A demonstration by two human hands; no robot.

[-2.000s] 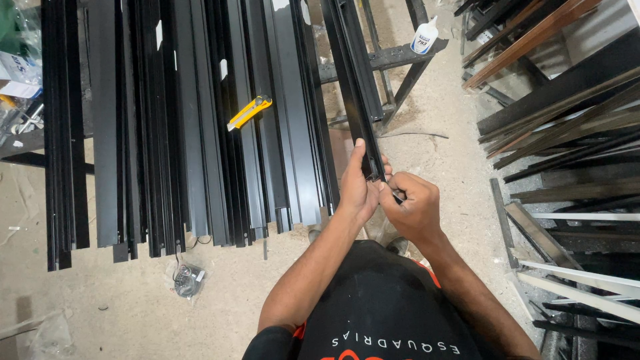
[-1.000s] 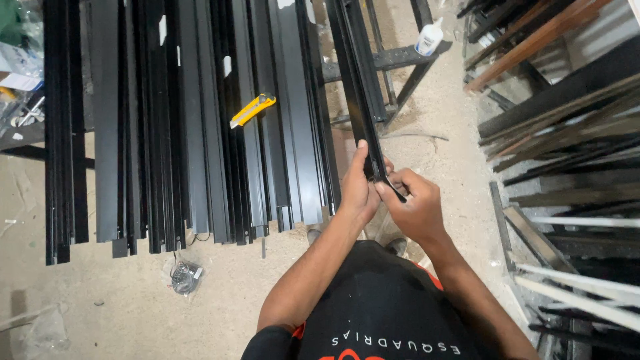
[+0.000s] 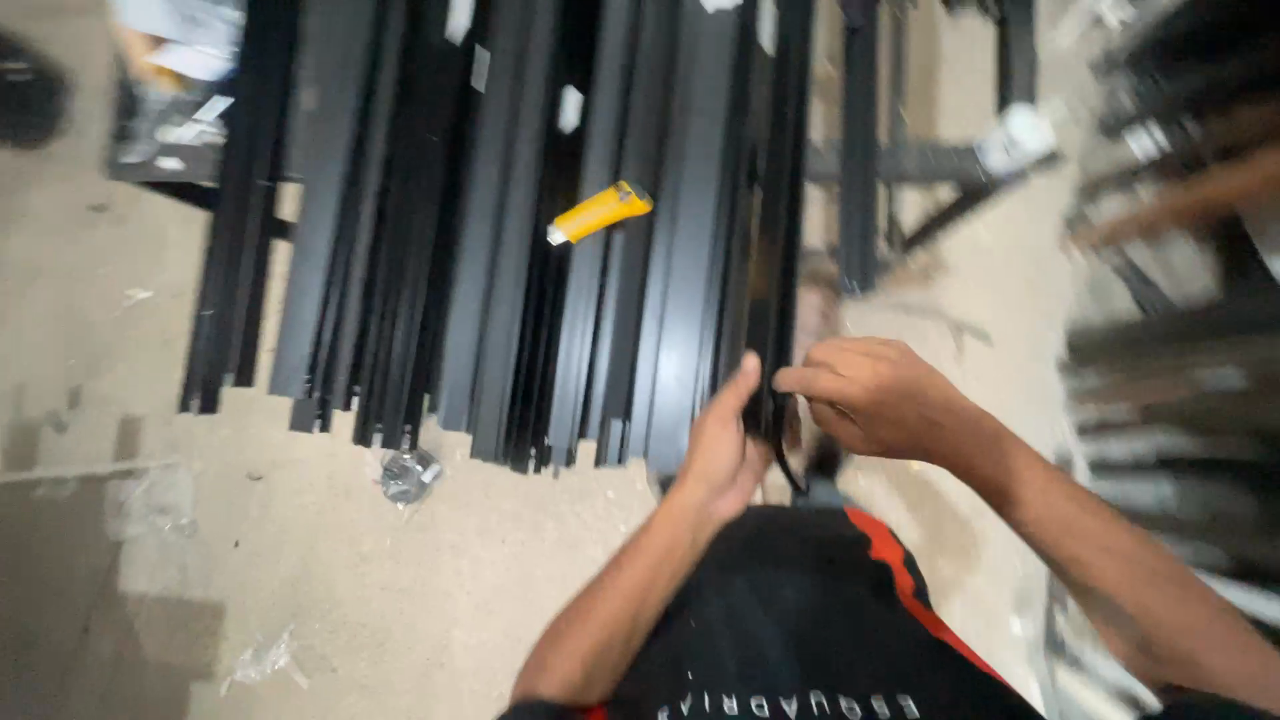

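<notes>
My left hand (image 3: 728,440) is closed around the lower end of a long black metal profile (image 3: 772,300), its thumb along the near side. Against the profile's other side rests my right hand (image 3: 865,395), fingers bent, with the fingertips at the profile's edge. From the profile's end a thin black strip (image 3: 786,462) hangs down and curves between the hands. Motion blur hides whether my right fingers pinch the strip. To the left, a yellow utility knife (image 3: 602,212) lies across several dark metal profiles (image 3: 500,300) laid side by side.
A white bottle (image 3: 1018,138) stands on the dark metal frame (image 3: 905,160) at upper right. More profiles (image 3: 1180,370) are stacked along the right side. A wrapped coil (image 3: 408,476) and crumpled clear plastic (image 3: 265,662) lie on the floor. Papers (image 3: 190,50) are at upper left.
The held profile has moved left, toward the other profiles. My right hand has come off the lower strip to higher on the profile's side. The view has shifted and blurred.
</notes>
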